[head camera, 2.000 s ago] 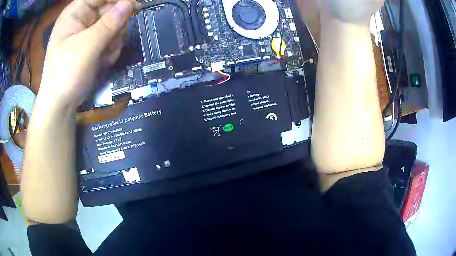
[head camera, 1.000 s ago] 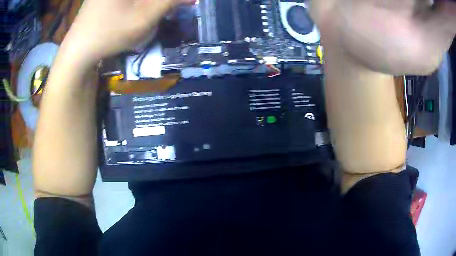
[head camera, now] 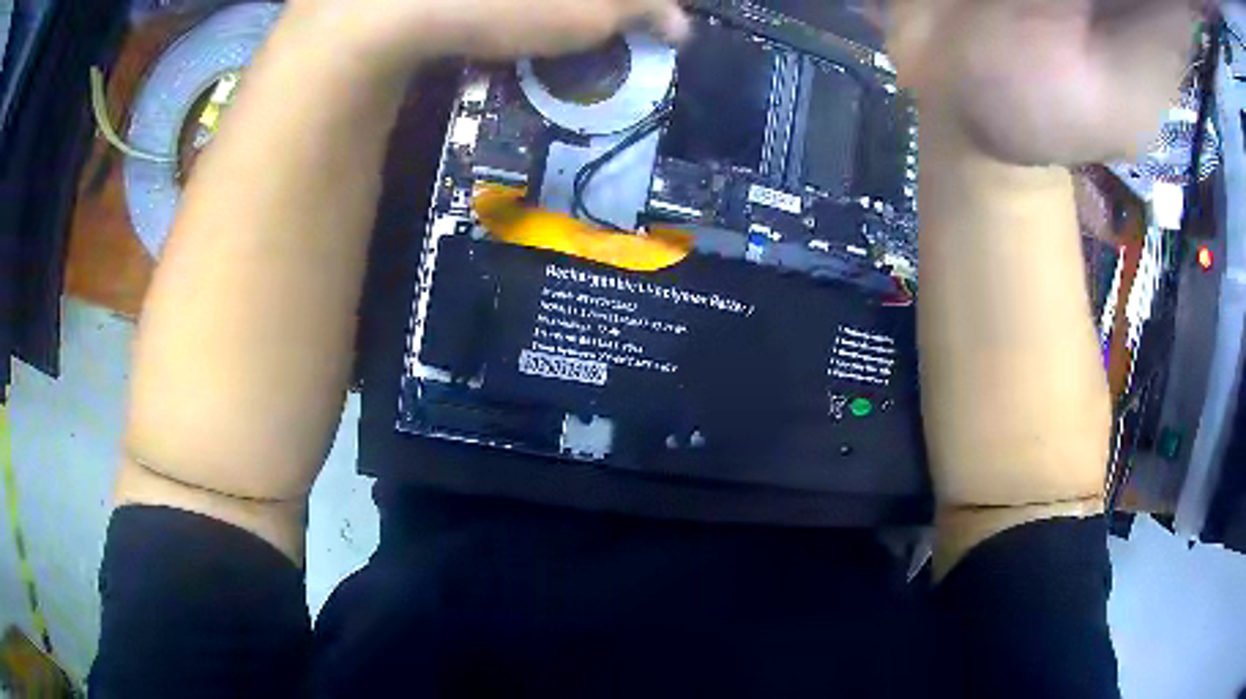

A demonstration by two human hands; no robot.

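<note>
The open laptop lies in front of me, with the black battery (head camera: 738,382) nearest me, white print on it. The orange ribbon cable (head camera: 581,235) curves above the battery's left part. The left cooling fan (head camera: 597,85) shows its silver ring, partly covered by my left hand. The dark motherboard (head camera: 724,191) lies above the battery. My left hand (head camera: 547,21) reaches across the laptop's upper left, cut off by the top edge. My right hand (head camera: 1052,75) is blurred at the top right, its forearm over the laptop's right part. I cannot tell what either hand holds.
A white tape roll (head camera: 171,130) lies on the brown bench at the left. At the right are a small white fan (head camera: 1178,150) and a dark device with a red light (head camera: 1204,257). A pale floor shows below the bench.
The view has shifted left, so the laptop sits further right in the picture. The left fan and whole orange cable now show; the right fan is hidden. My left hand reaches further across the laptop's top.
</note>
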